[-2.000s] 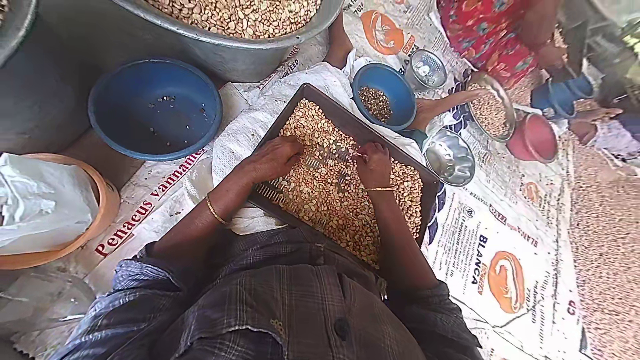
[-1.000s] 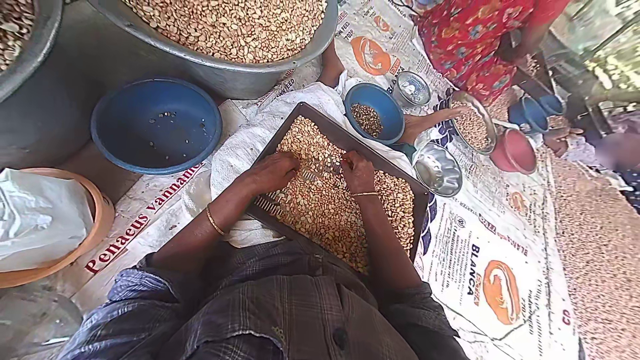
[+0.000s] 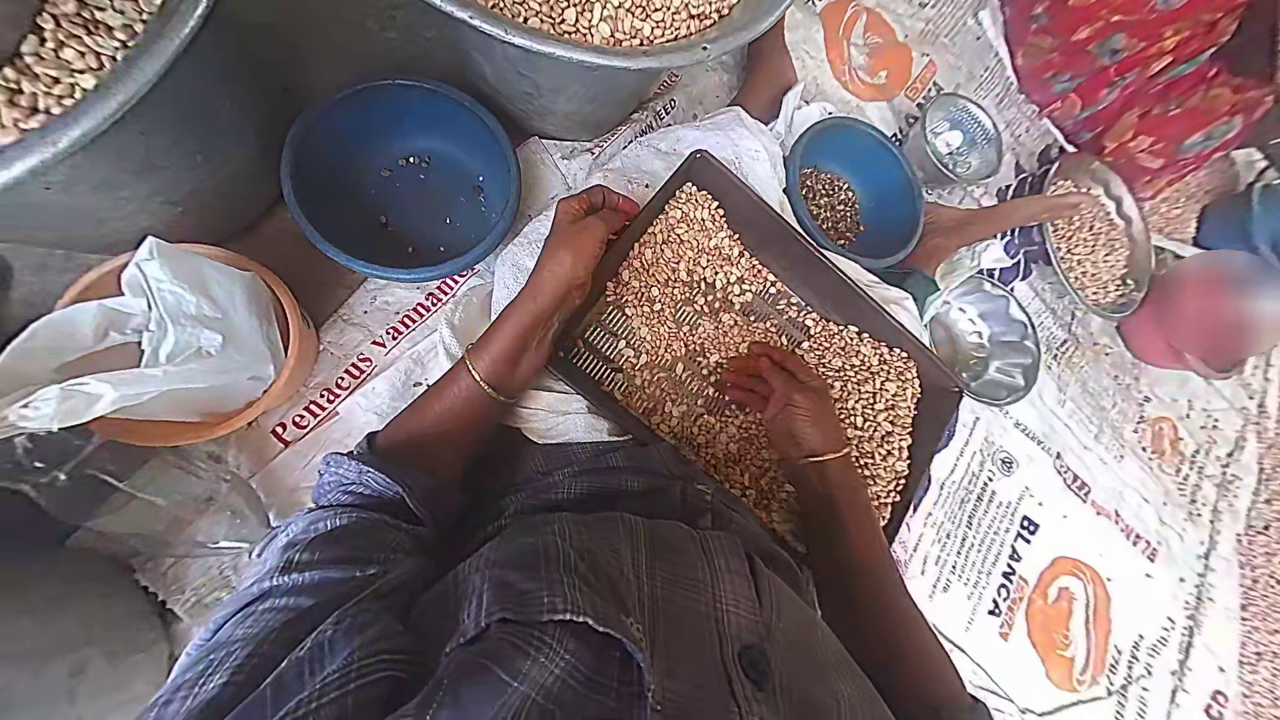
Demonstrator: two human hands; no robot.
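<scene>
A dark rectangular tray with a slotted bottom (image 3: pixel 845 290) lies tilted across my lap. Pale tan nuts or seeds (image 3: pixel 700 250) cover most of it, with slots showing through near its left corner and middle. My left hand (image 3: pixel 590 235) is at the tray's upper left rim, thumb and fingers closed together; whether it grips the rim is unclear. My right hand (image 3: pixel 785 400) is over the nuts in the middle, palm partly up and fingers loosely curled; whether a nut lies in it cannot be told.
A blue basin (image 3: pixel 400 180) with a few dark bits stands left; a smaller blue bowl (image 3: pixel 890 200) holds dark pieces. Large metal tubs (image 3: pixel 560 90) of nuts stand behind. An orange basin (image 3: pixel 300 350) holds a white bag. Metal bowls (image 3: pixel 985 340) and another person's arm (image 3: pixel 1000 215) are at right.
My left hand has moved from over the nuts out to the tray's upper left rim. The right hand has come down toward me and turned its palm partly up.
</scene>
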